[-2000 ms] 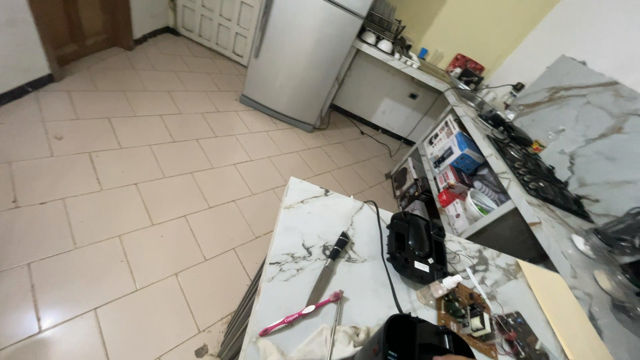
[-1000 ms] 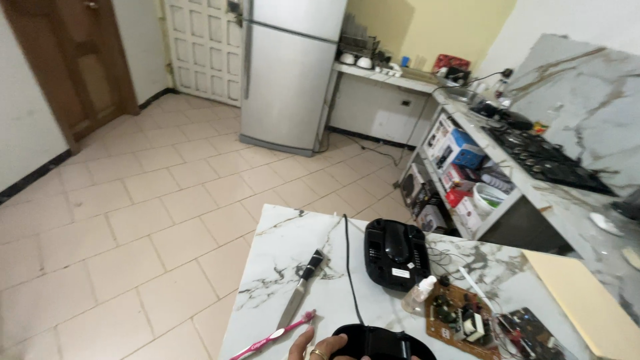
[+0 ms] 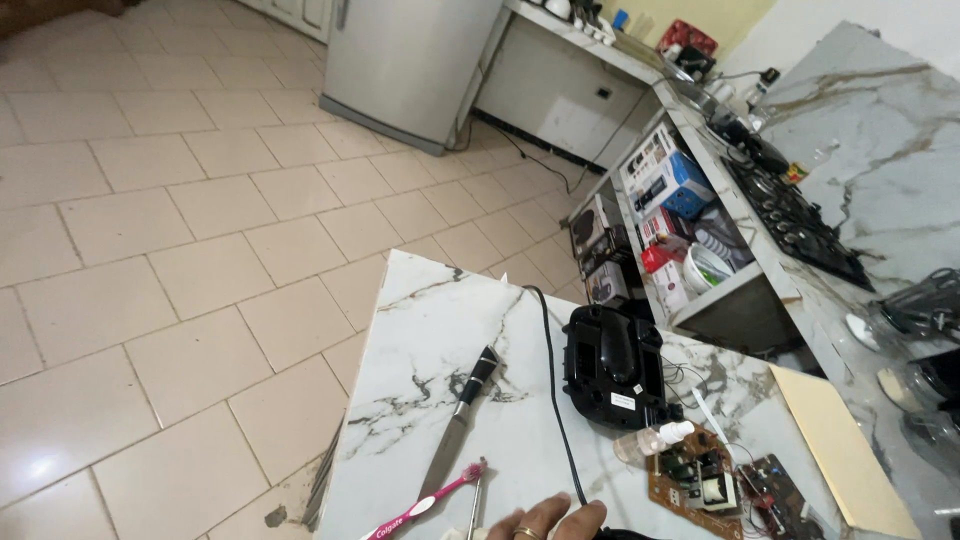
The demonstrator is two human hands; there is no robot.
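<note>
At the bottom edge, my left hand wears a ring, its fingers beside a black cable; the palm is cut off, so its hold is unclear. My right hand is out of view. Part of a black object shows just right of my fingers. A pink and white toothbrush lies over the blade of a black-handled knife, near a thin metal rod. A black plastic housing lies behind a clear spray bottle, brown circuit board and darker circuit board.
The marble-patterned table has a cream flat panel at its right. Shelves with boxes and a white bowl stand behind. A counter with a black gas hob runs along the right. A refrigerator stands on the tiled floor.
Fingers that rested on a black part a second ago now show beside the cable at the bottom edge. Less of that black part is visible. The view has tilted.
</note>
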